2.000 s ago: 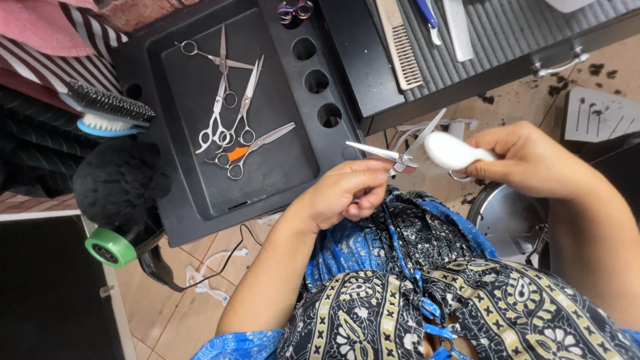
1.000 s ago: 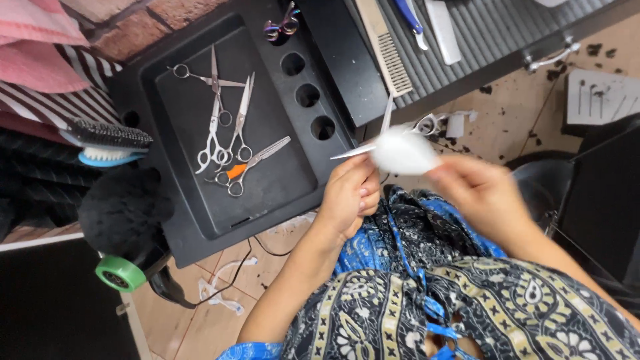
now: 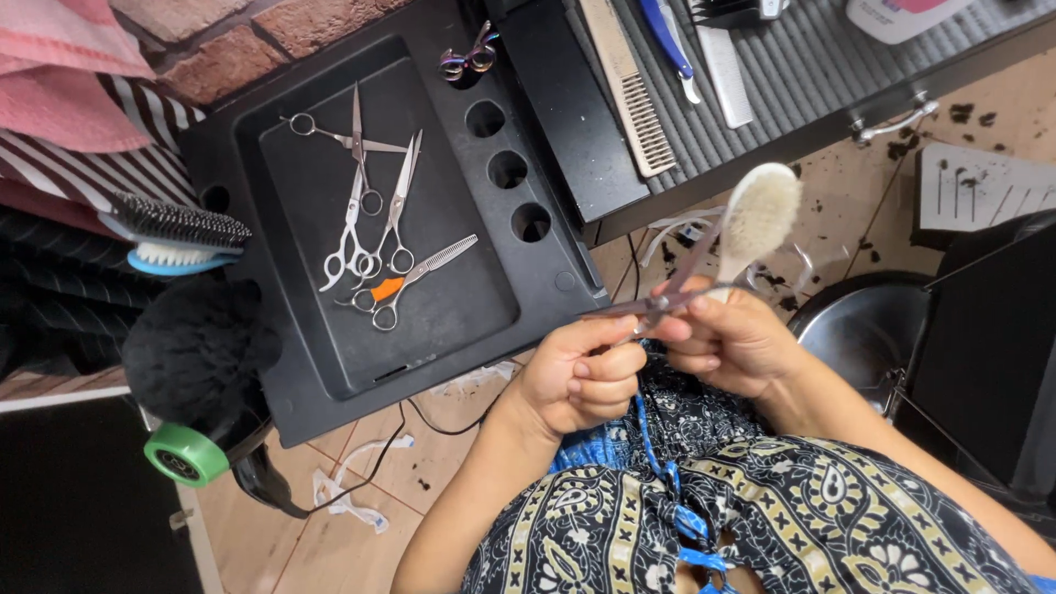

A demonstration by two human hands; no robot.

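My left hand [image 3: 587,375] is closed on the lower part of a pair of hairdressing scissors [image 3: 660,303], whose blades are spread. My right hand [image 3: 737,342] grips the handle of a small white brush [image 3: 761,213] with pale bristles turned upward, and its fingers touch the scissors too. Left of my hands, several metal scissors lie in a black tray [image 3: 495,330]. Among them are thinning scissors [image 3: 425,268] beside an orange piece [image 3: 387,288]. Iridescent scissors [image 3: 470,58] rest at a hole in the tray's rim.
A ribbed black counter [image 3: 792,82] holds a beige comb [image 3: 631,95], a blue-handled razor [image 3: 668,37] and a white comb [image 3: 726,74]. A hair dryer [image 3: 206,412] and a black bristle brush [image 3: 177,221] are at the left. Hair clippings and paper strips lie on the floor [image 3: 330,528].
The white brush has turned from its smooth back to its bristle side and stands more upright. My right hand has come in against the scissors, close to my left hand.
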